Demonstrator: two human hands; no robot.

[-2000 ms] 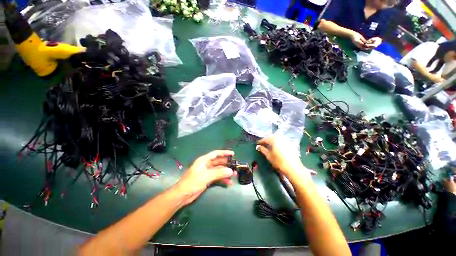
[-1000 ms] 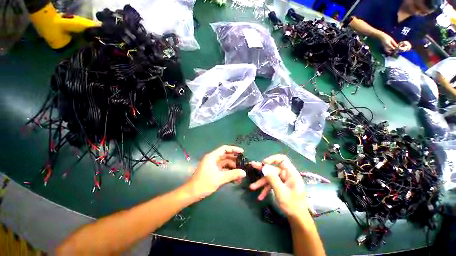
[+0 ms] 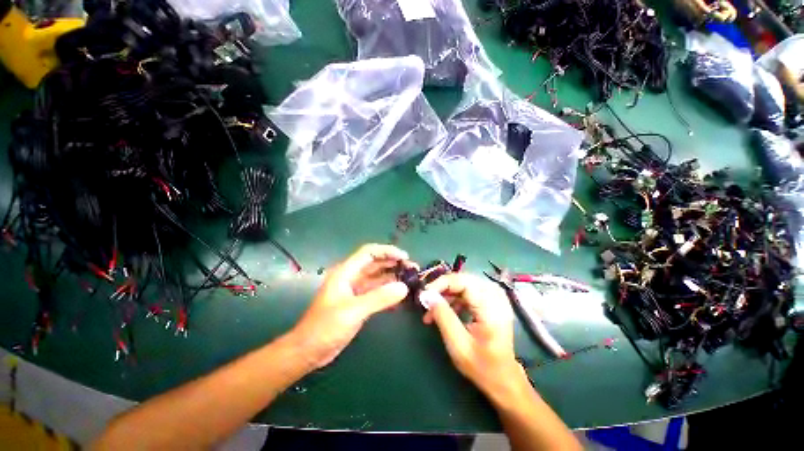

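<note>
My left hand [image 3: 353, 304] and my right hand [image 3: 467, 324] meet at the centre, above the green table. Both hold a small black housing [image 3: 413, 280] between their fingertips. Short wires and a dark lead end with a red bit stick up by the right fingers. Most of the piece is hidden by the fingers and its details are blurred. Pliers [image 3: 527, 308] with red-and-pale handles lie just right of my right hand, jaws pointing up and left. A thin black lead with a red end [image 3: 577, 352] lies below them.
Clear bags [image 3: 361, 132] of dark parts lie beyond my hands, with dark specks [image 3: 432, 214] below them. A left cable pile [image 3: 132, 150] has red-tipped ends. A tangled right cable pile [image 3: 705, 255] and a far pile [image 3: 591, 40] lie right. A yellow tool [image 3: 31, 44] is upper left.
The view has shifted. My right hand has come in from the right to meet the left at the black piece. The pliers, earlier mostly hidden by my right hand and arm, now show.
</note>
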